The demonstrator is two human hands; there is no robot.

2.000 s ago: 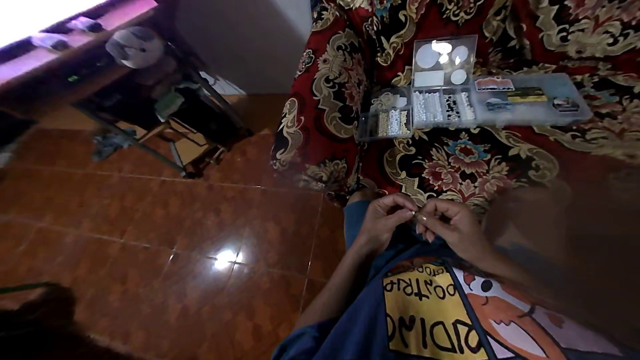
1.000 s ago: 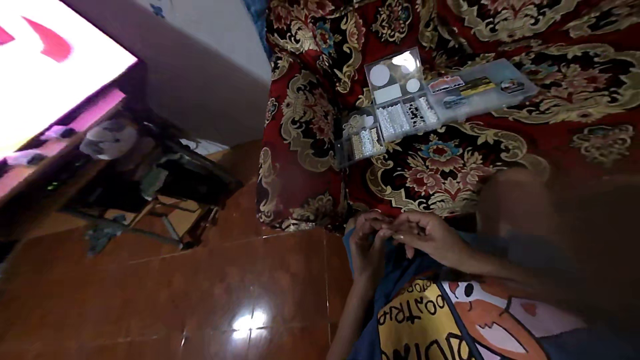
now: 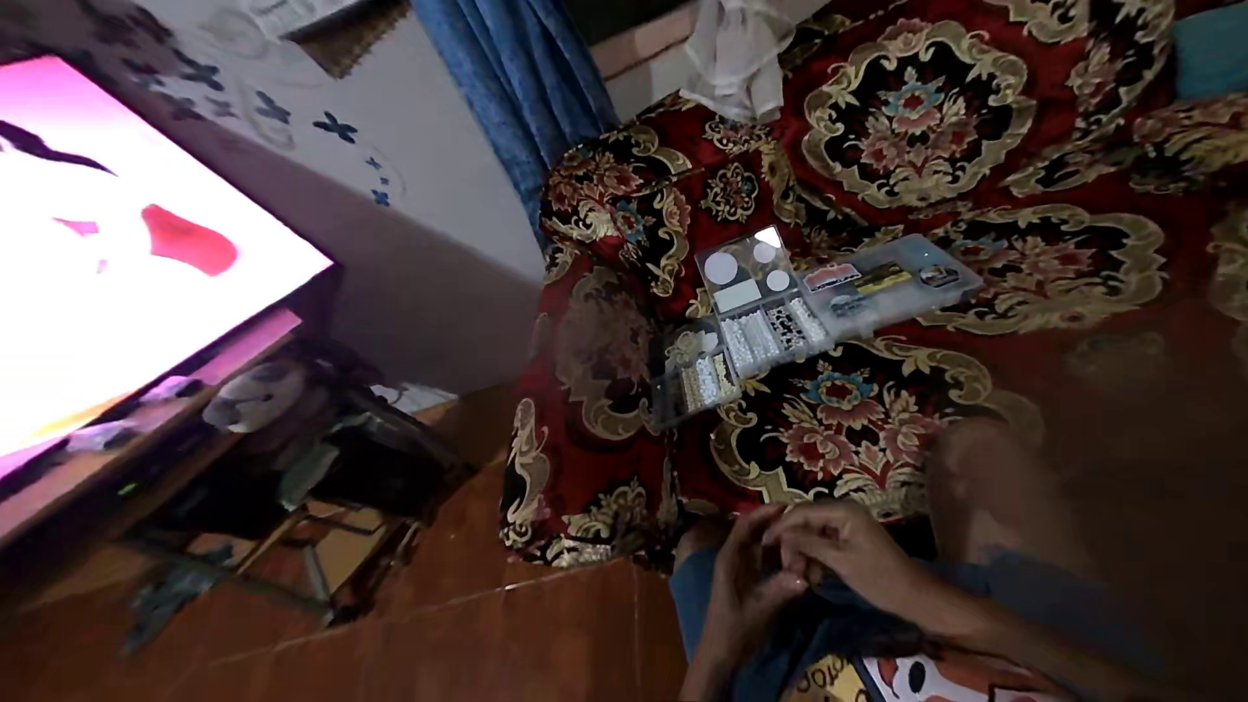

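Observation:
My left hand (image 3: 749, 575) and my right hand (image 3: 846, 548) meet above my lap, their fingertips bent toward each other. Whatever may be between the fingers is too small and dim to make out. Beyond them on the sofa seat lies a clear plastic bead organizer (image 3: 770, 336), its compartments filled with white, black-and-white and cream beads. Its raised clear lid (image 3: 738, 268) carries white round and rectangular labels. A smaller clear bead box (image 3: 700, 382) adjoins it on the left, and a translucent plastic case (image 3: 892, 288) with stickers adjoins it on the right.
The sofa (image 3: 829, 429) has red, black and gold floral fabric. At left are a lit television (image 3: 146, 253), a stand (image 3: 185, 429) with a plush toy (image 3: 255, 395) and a low metal-framed item (image 3: 322, 556) on the tiled floor (image 3: 468, 614). A blue curtain (image 3: 517, 88) hangs behind.
The view has swung up, showing more of the wall, curtain and sofa back. My hands stay close together above my lap, with the fingers shifted. The boxes remain on the sofa.

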